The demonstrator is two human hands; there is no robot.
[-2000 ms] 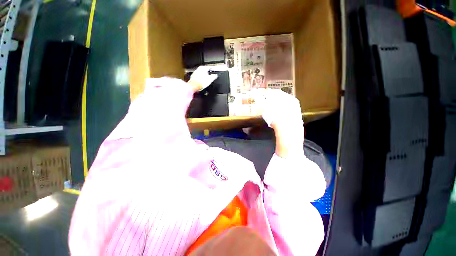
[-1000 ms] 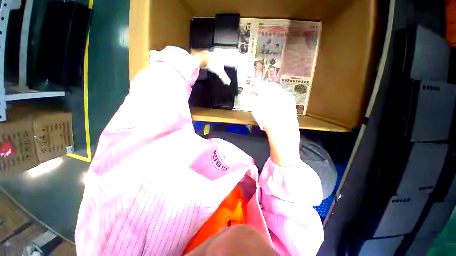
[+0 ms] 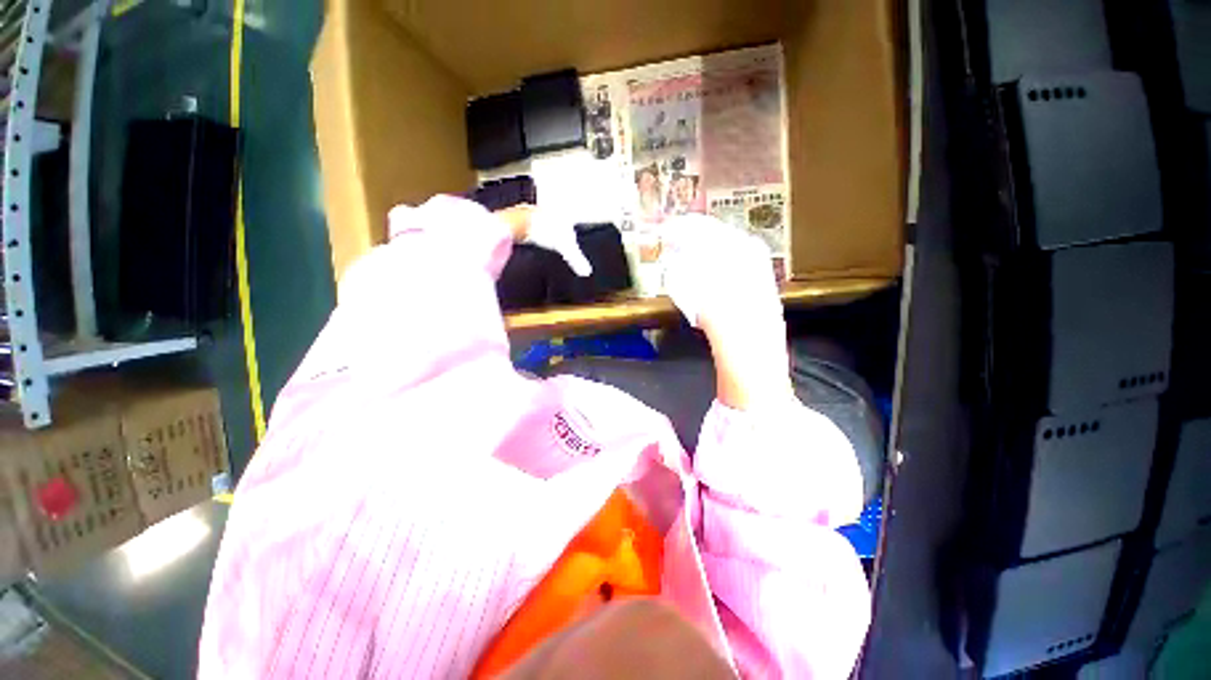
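Several black enclosures lie in the left part of an open cardboard carton, beside printed newspaper sheets on its bottom. My left hand, in a white glove, is over the enclosures with fingers spread and partly covers them. A black enclosure shows just below its fingers. Whether the left hand grips one cannot be told. My right hand, also in a white glove, is over the newspaper near the carton's near edge. The glare hides its fingers, and no held thing can be made out.
On the right, a dark bench bears overlapping rows of grey-black enclosures. On the left are a white metal rack, dark objects on it, printed cartons and a green floor with a yellow line. A blue thing shows below the carton.
The view has shifted, with the carton lower left in it than one second ago. My left hand has moved from the upper enclosures rightward and its fingers are spread. My right hand stays over the newspaper.
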